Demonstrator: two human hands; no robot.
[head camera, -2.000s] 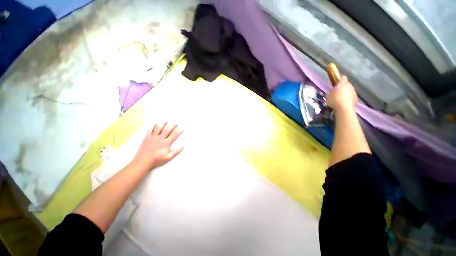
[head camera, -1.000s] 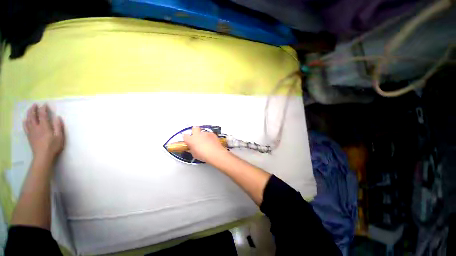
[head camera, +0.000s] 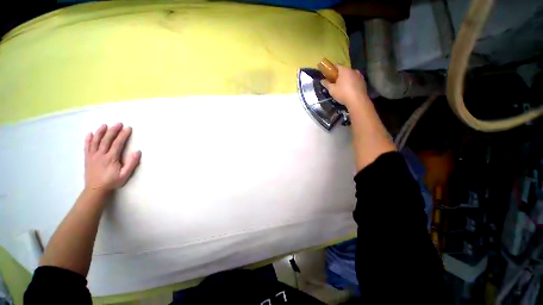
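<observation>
A white cloth (head camera: 226, 173) lies spread over the yellow-covered pressing table (head camera: 178, 53), with a seam line near its front edge. My right hand (head camera: 348, 86) grips the tan handle of the shiny pointed iron (head camera: 320, 101). The iron is at the cloth's far right corner, over the edge between white cloth and yellow cover. My left hand (head camera: 110, 156) lies flat on the left part of the cloth with fingers apart, holding nothing. Part of the cloth at the lower left is folded up.
A beige hose (head camera: 461, 77) hangs at the upper right. A thick pale pipe (head camera: 381, 56) stands beyond the table's right corner. Blue cloth (head camera: 342, 265) hangs below the table's right edge. A blue shape (head camera: 268, 3) runs along the far edge. Dark clutter fills the right side.
The iron moved from the cloth's middle to its far right corner and turned. My left hand now lies further in from the cloth's left edge. The view has shifted.
</observation>
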